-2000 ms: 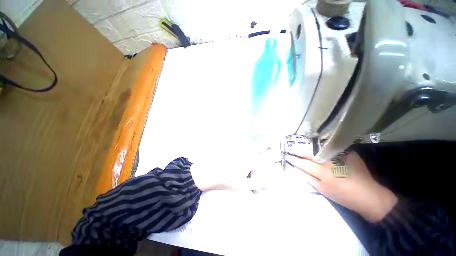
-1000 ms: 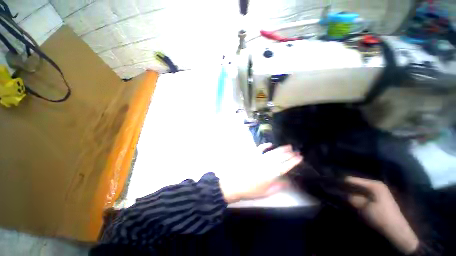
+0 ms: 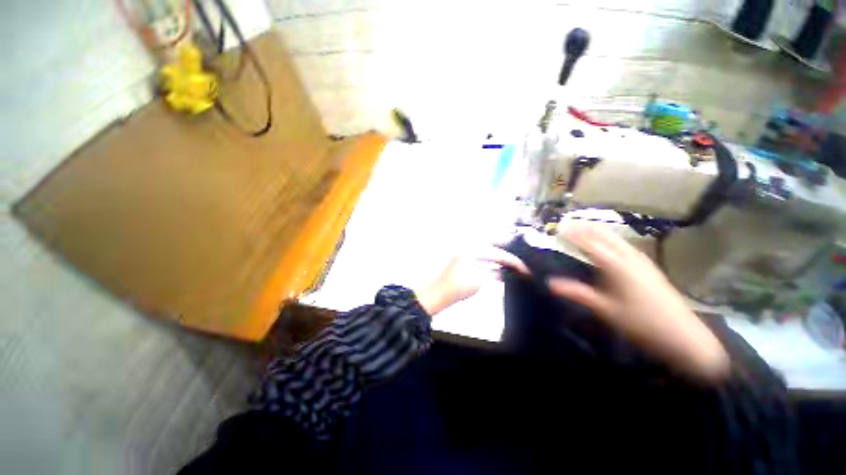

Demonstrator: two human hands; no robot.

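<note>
A dark garment (image 3: pixel 547 301) lies on the white sewing table (image 3: pixel 408 209) below the needle area and hangs down over the front edge towards the lap. The white sewing machine head (image 3: pixel 640 172) stands at the right, its needle end at the left. My left hand (image 3: pixel 468 278) rests at the garment's left edge, fingers pointing right; whether it grips cloth is unclear. My right hand (image 3: pixel 631 297) is blurred, in front of the machine arm and over the garment, thumb and fingers apart, with nothing seen in it.
A cardboard sheet (image 3: pixel 195 195) with an orange taped edge (image 3: pixel 320 241) stands at the left. A yellow plug (image 3: pixel 189 82) hangs on cables above it. A yellow and black knife (image 3: pixel 404 125) lies at the wall edge. Blue-green spools (image 3: pixel 670 119) and a red tool (image 3: pixel 588 118) are behind the machine.
The view has tilted up and shifted, showing more wall and cardboard. My right hand has moved from low on the garment up towards the machine arm, its fingers spread. My left hand remains beside the garment.
</note>
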